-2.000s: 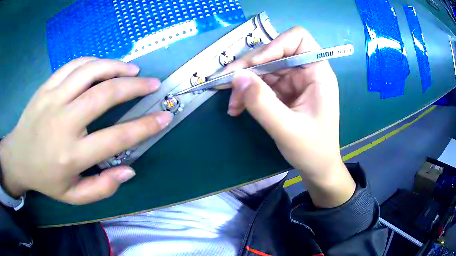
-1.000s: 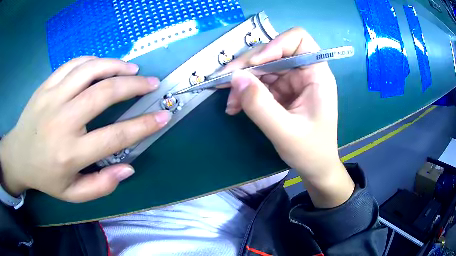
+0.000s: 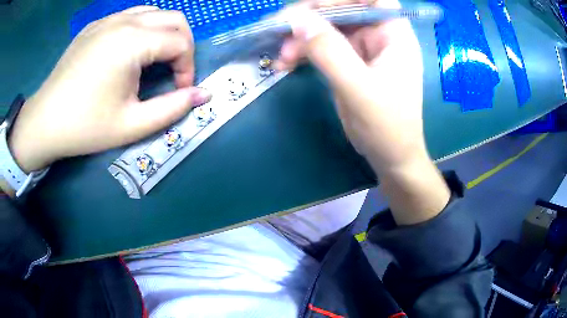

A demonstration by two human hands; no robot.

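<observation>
The grey-silver strip module (image 3: 186, 144) lies diagonally on the green bench top, its near curved end at the lower left and its far end hidden by my right hand. Several round components (image 3: 173, 138) show along it. My left hand (image 3: 133, 87) is bent over the strip's upper edge, with the thumb tip on or just above it. My right hand (image 3: 367, 74) holds the silver tweezers (image 3: 348, 12), which are blurred, with their points above the strip near the blue sheet. Whether the tips hold a piece cannot be told.
The blue carrier sheet (image 3: 230, 15) with pale dots lies beyond the strip, partly covered by both hands. A wide blue liner strip (image 3: 466, 68) and a narrow one (image 3: 511, 56) lie at the right. The bench edge (image 3: 248, 222) runs in front of my body.
The tweezers and my right hand have moved up, off the round component. My left hand has moved up and right, its fingers now curled. The lower-left end of the strip is now uncovered.
</observation>
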